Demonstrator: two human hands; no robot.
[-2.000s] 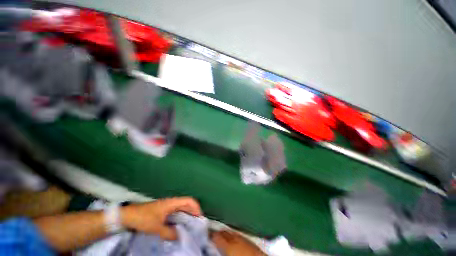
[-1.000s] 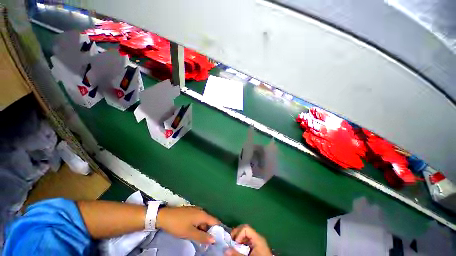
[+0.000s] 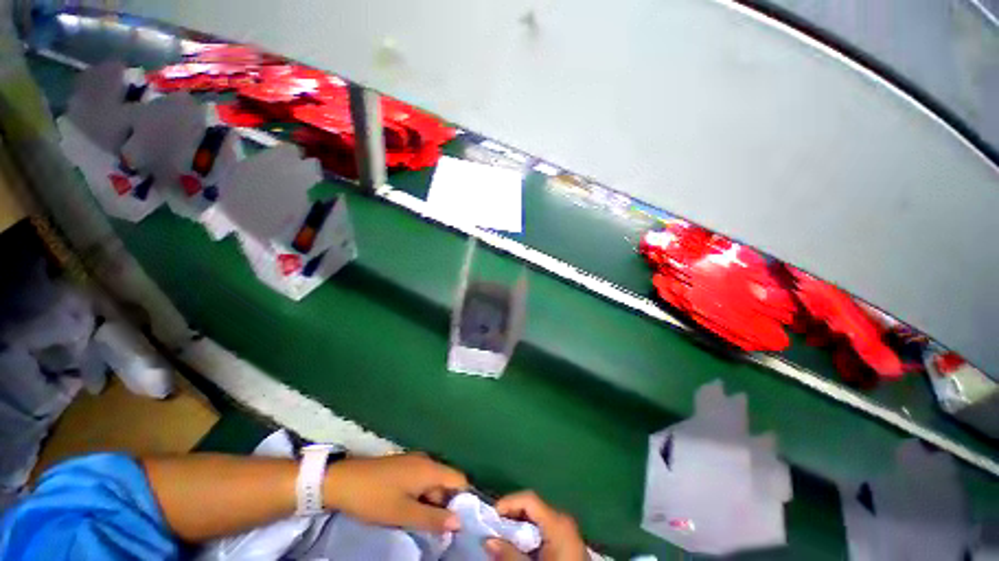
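My left hand (image 3: 400, 493), with a white wristband, and my right hand (image 3: 539, 528) are together at the bottom centre. Both hold a small white crumpled packet (image 3: 478, 524) between their fingers. More white packets (image 3: 356, 541) lie in a heap under my left forearm. An open retail box (image 3: 482, 331) with raised flaps stands on the green belt (image 3: 405, 384) beyond my hands; its grey inside shows. My right hand is cut off by the bottom edge.
Open boxes (image 3: 296, 236) stand on the belt at the left, others (image 3: 712, 482) at the right. Red flat piles (image 3: 723, 290) and a white sheet (image 3: 477, 195) lie beyond the far rail. A brown carton (image 3: 131, 422) with packets is at the left. A grey shelf (image 3: 613, 99) hangs above.
The boxes on the belt have shifted left. My hands have come together at the bottom centre and stay on the packet, which has changed shape slightly.
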